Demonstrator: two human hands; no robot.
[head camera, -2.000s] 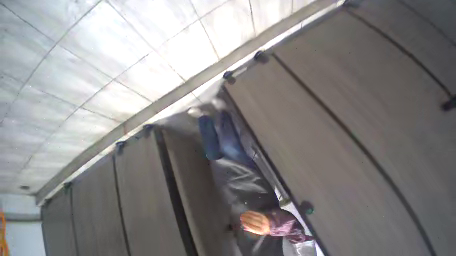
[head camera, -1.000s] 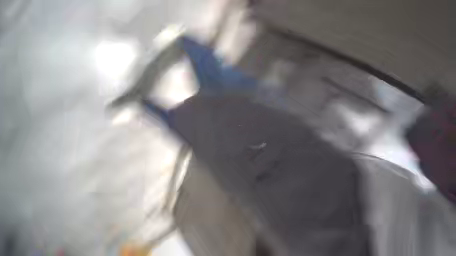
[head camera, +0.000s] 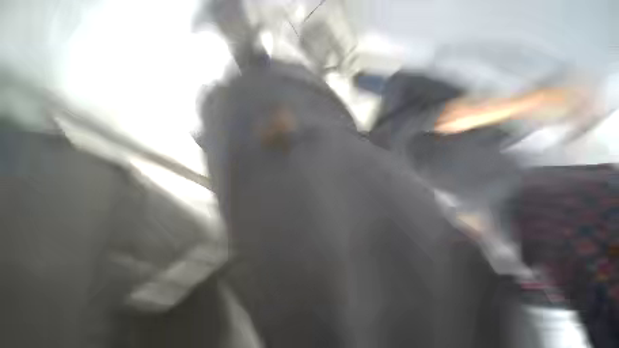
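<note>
The view is tilted and heavily blurred. A large dark grey cloth, possibly an apron (head camera: 339, 217), fills the middle and reaches the bottom edge. A dark red patterned sleeve or garment (head camera: 570, 224) is at the right edge. A blurred orange streak (head camera: 502, 112) lies at the upper right; I cannot tell what it is. Neither my left hand nor my right hand can be made out, and no held object can be told.
A grey-brown panel-like surface (head camera: 54, 238) fills the lower left. A pale block-like shape (head camera: 176, 279) lies beside it. Bright glare (head camera: 149, 75) covers the upper left. The upper right is pale and blurred.
The cubicle panels and floor tiles seen two seconds ago are no longer clear. Since one second ago, the grey cloth stands more upright in view and more of the red patterned garment shows.
</note>
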